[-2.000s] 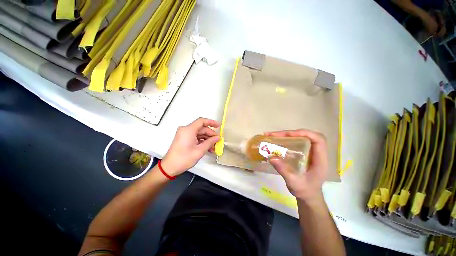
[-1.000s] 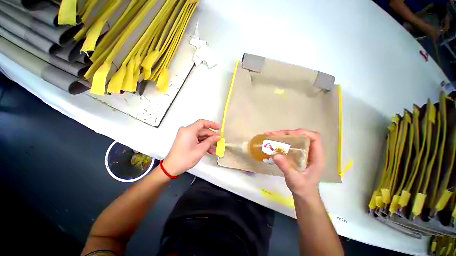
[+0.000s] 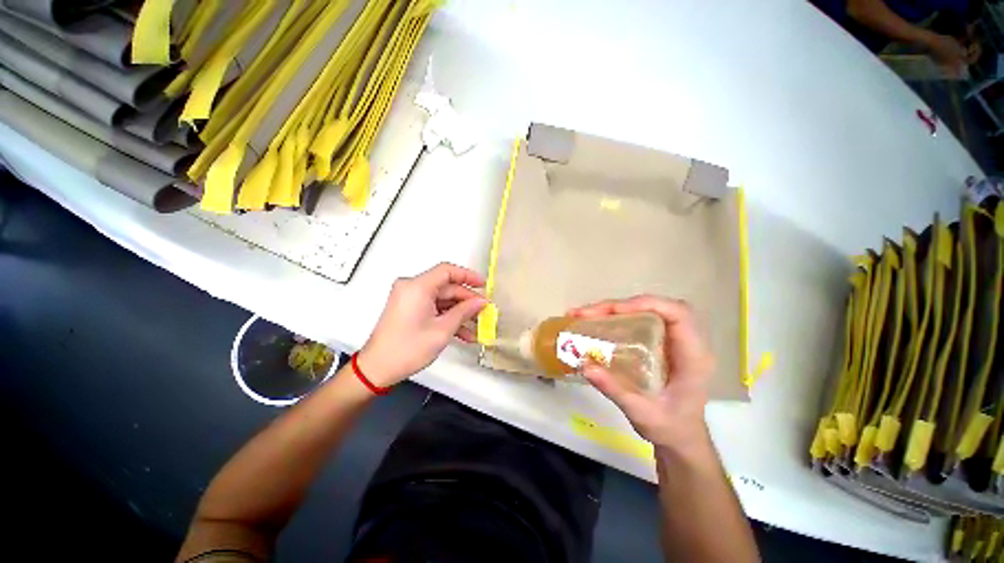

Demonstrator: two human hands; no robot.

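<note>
A grey-beige bag panel (image 3: 628, 253) lies flat on the white table, with yellow binding (image 3: 743, 288) down both sides and two grey tabs at its far edge. My left hand (image 3: 424, 319) pinches the yellow binding tail (image 3: 487, 324) at the panel's near left corner. My right hand (image 3: 661, 374) is closed around the clear glue bottle (image 3: 595, 346), tilted on its side over the panel's near part. Its pale nozzle points left at the binding tail; whether the tip touches is unclear. Another yellow tail (image 3: 761, 368) sticks out at the near right corner.
Stacked panels (image 3: 275, 99) with yellow ends stand at the left, partly over a stained board (image 3: 330, 236). More stacked panels (image 3: 914, 352) stand at the right. A white crumpled piece (image 3: 444, 123) lies beyond the board. A waste bucket (image 3: 244, 379) is on the floor. A person's arm shows at the far right.
My right hand and the glue bottle have moved slightly left and toward me. The nozzle is lower along the tail. My left hand keeps its pinch on the tail.
</note>
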